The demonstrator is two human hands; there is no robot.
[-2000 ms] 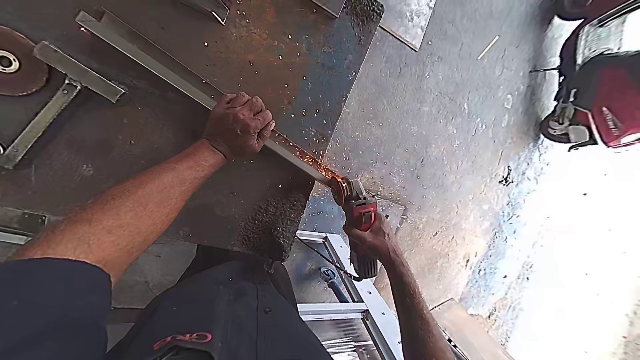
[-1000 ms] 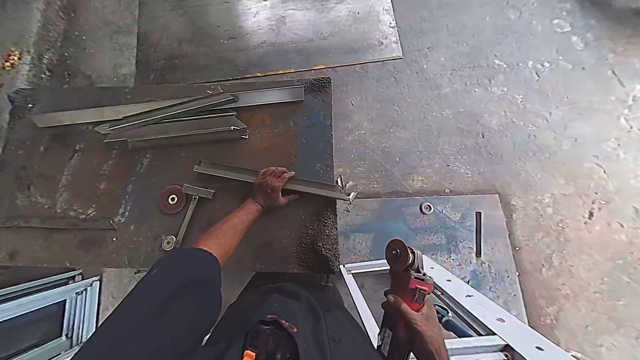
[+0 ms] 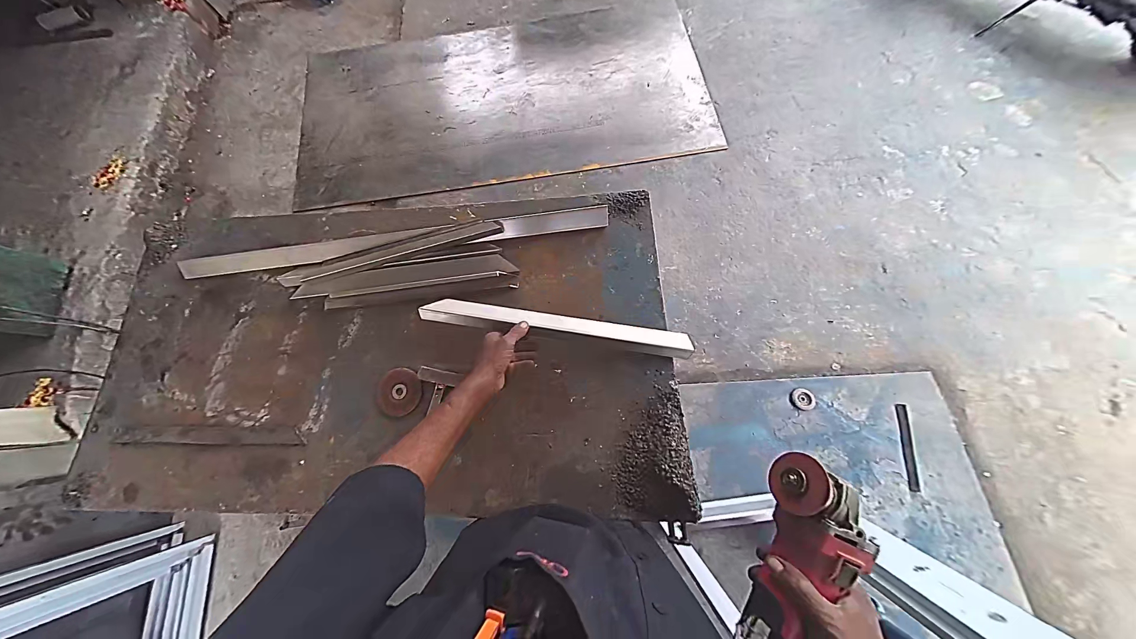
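Observation:
A mitre-ended metal angle bar (image 3: 568, 329) lies across the dark steel worktable (image 3: 550, 417), its right end past the table edge. My left hand (image 3: 503, 355) touches its near side, thumb on top; whether the fingers close on it is unclear. My right hand (image 3: 821, 603) holds a red angle grinder (image 3: 821, 541), disc upward, off the table's right side. A pile of cut metal profiles (image 3: 417, 271) lies behind the bar. Left of my forearm are a loose grinding disc (image 3: 399, 391) and a small steel square-shaped piece (image 3: 439, 376).
Beyond the table a large steel sheet (image 3: 506, 106) lies on the concrete floor. To the right, a lower bluish plate (image 3: 754, 426) bears a small disc (image 3: 802, 399). White metal framing (image 3: 941, 577) stands near the grinder, and more metal frames (image 3: 98, 595) are at lower left.
Two seconds ago the grinder threw sparks at the bar's right end; it has since come away from the bar, toward my body. The bar now shows a bright, light face. The view has swung widely.

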